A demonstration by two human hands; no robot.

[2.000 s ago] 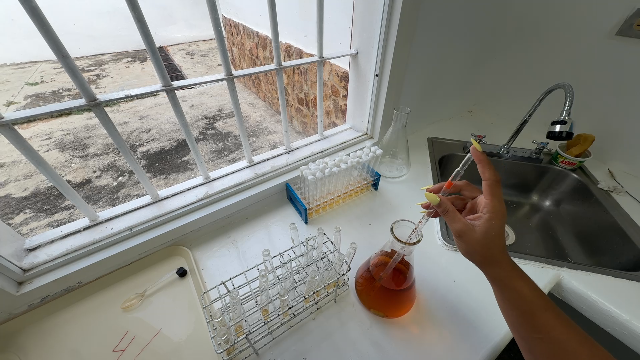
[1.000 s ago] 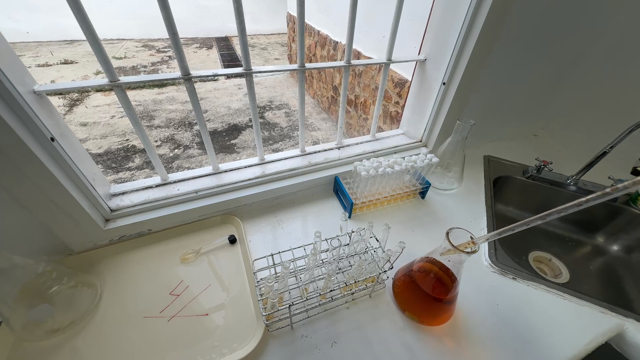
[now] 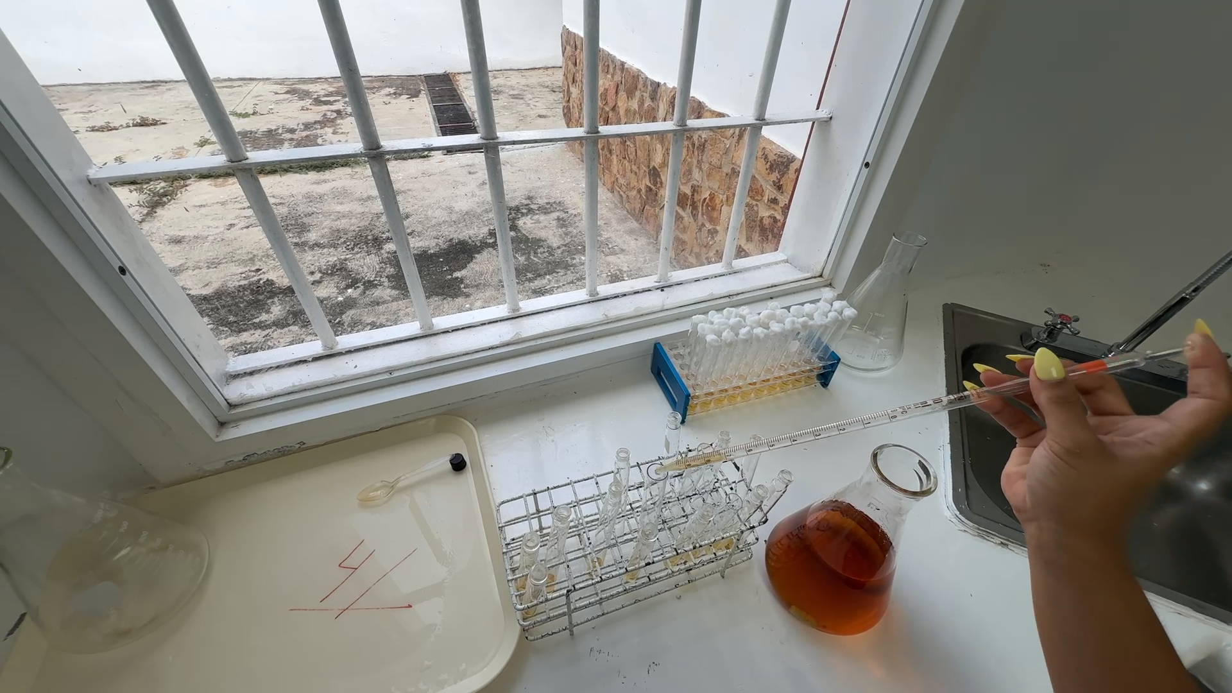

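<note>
My right hand (image 3: 1088, 433), with yellow nails, holds a graduated glass pipette (image 3: 895, 414) by its upper end at the right. The pipette slants down to the left, its tip at the mouth of a test tube in a wire rack (image 3: 568, 616); a little pale liquid shows near the tip. Test tubes (image 3: 616, 500) lean at various angles in that rack, some with yellowish liquid low in them. Between rack and hand stands an Erlenmeyer flask of amber-brown liquid (image 3: 833, 568). My left hand is out of view.
A blue-ended rack (image 3: 671, 382) of cotton-plugged tubes and an empty Erlenmeyer flask (image 3: 878, 318) stand by the window. At left, a cream tray (image 3: 241, 539) holds a small spoon-like utensil (image 3: 404, 481); a large glass flask (image 3: 106, 577) is beside it. A steel sink (image 3: 982, 423) lies right.
The pipette has gone from inside the amber flask, two seconds ago, to the wire rack's tubes at the left. My right hand, out of view one second ago, is visible again. The view has shifted.
</note>
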